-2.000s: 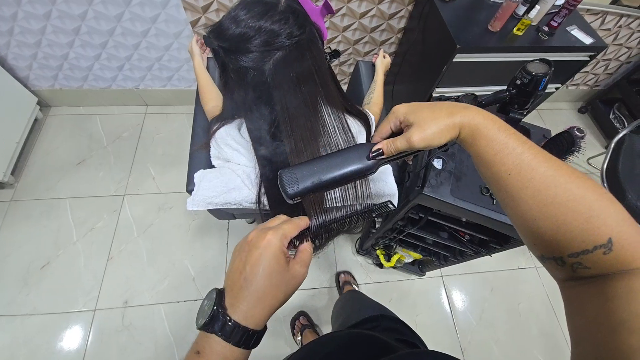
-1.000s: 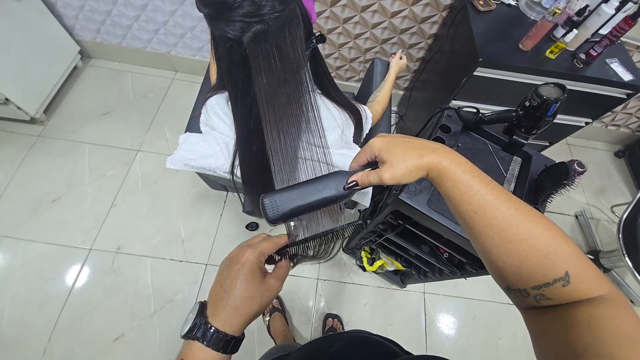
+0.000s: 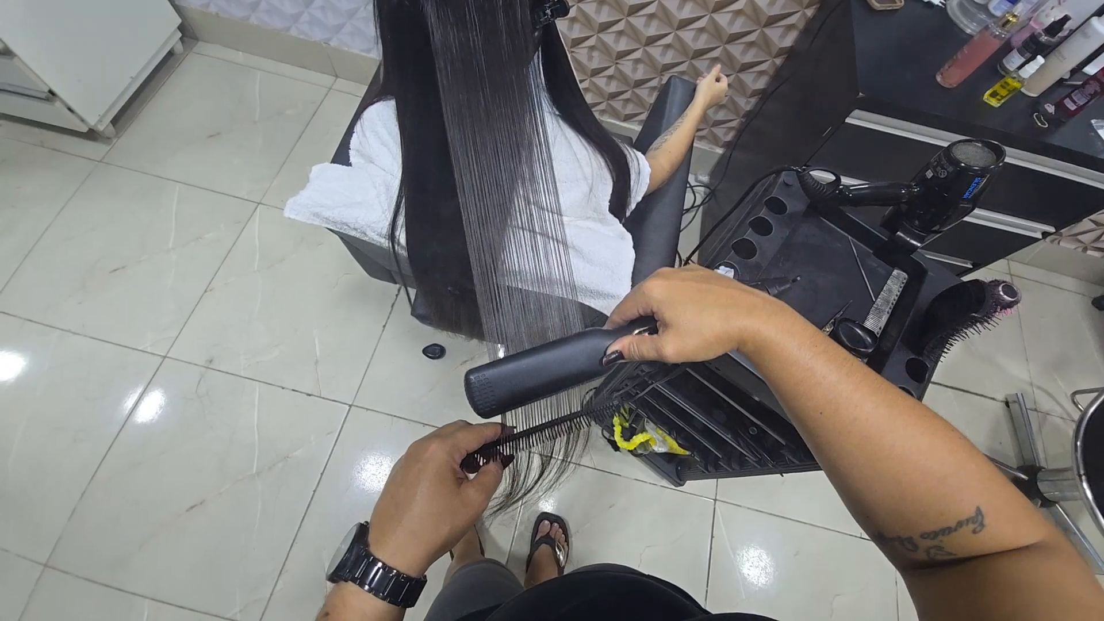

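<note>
My right hand (image 3: 690,315) grips a black flat iron (image 3: 539,371) that lies across a thin, stretched section of long dark hair (image 3: 509,190), near its lower end. Just below the iron, my left hand (image 3: 448,492) pinches one end of a black comb (image 3: 561,429), whose teeth meet the same strands. The loose hair tips hang under the comb. A seated person faces away, with a white towel (image 3: 578,224) over the shoulders and back. Whether the iron's plates are pressed together is hidden from this angle.
At the right stands a black salon trolley (image 3: 793,250) with a hair dryer (image 3: 953,185), a light comb (image 3: 886,302) and a round brush (image 3: 966,319). Behind it, a dark cabinet (image 3: 940,151) carries several bottles. The chair's armrest (image 3: 668,129) lies between the person and the trolley.
The flat iron and comb have moved down the hair section toward its tips, both hands still holding them. The view has shifted, and the person's head has left it.
</note>
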